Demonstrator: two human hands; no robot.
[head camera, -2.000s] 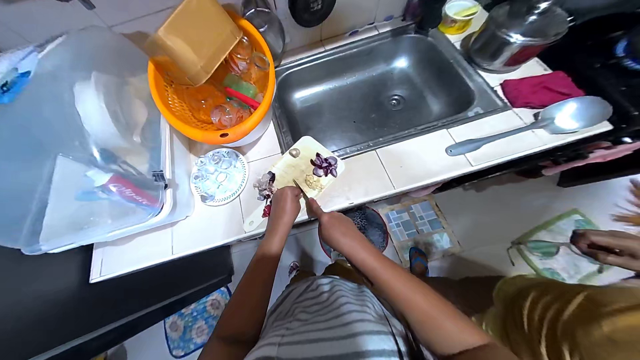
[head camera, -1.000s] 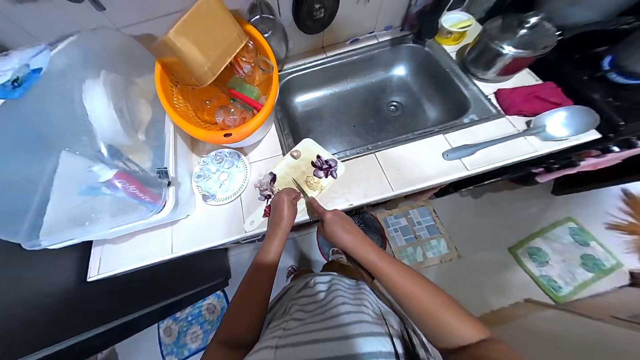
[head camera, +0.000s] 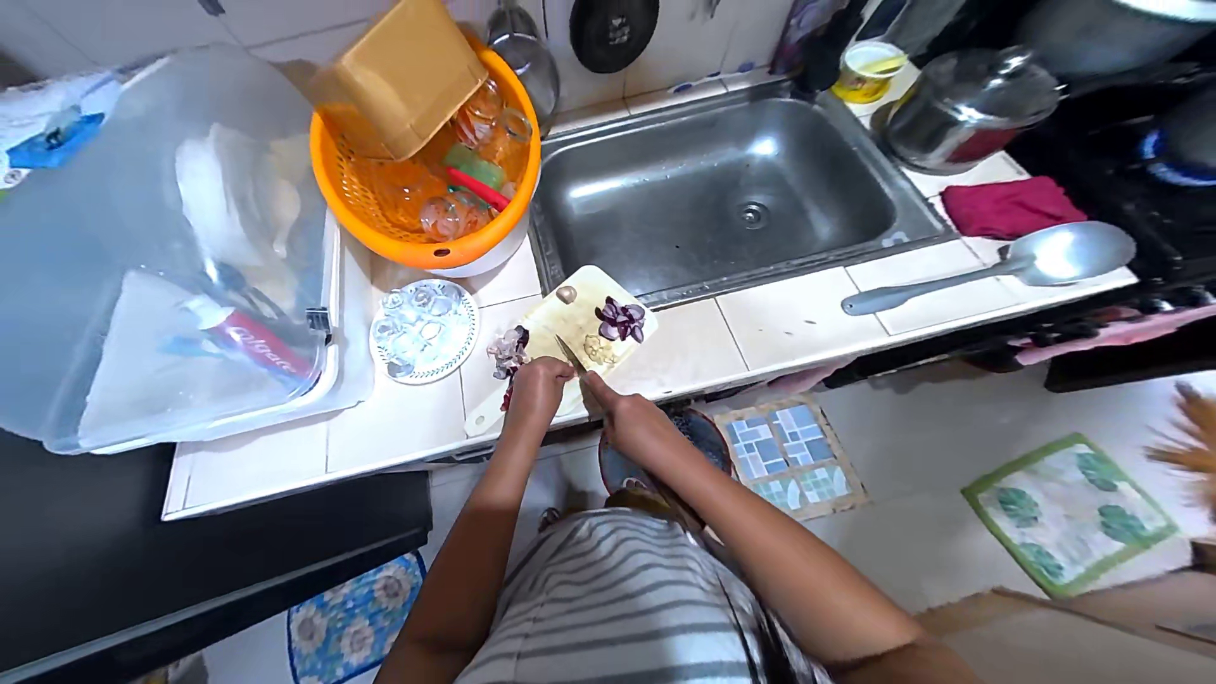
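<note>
A cream cutting board lies at a slant on the tiled counter, at the sink's near left corner. My right hand is closed on a kitchen knife, its blade pointing up and left over the board. Beside the blade, my left hand has its fingers bent together at the board's near edge; whatever they pinch is too small to tell. Sliced red onion sits at the board's right, with a pale chopped heap below it. A small bulb rests near the top. Onion skins lie at the left.
Behind the board is a steel sink. An orange basket of glasses and a glass-laden white plate stand left, beside a large translucent container. Rightward are a large ladle, a red cloth, a lidded pot and a lit burner.
Two seconds ago another person's hand and clothing showed at the lower right; that hand is out of view now. My hands remain at the board with the knife.
</note>
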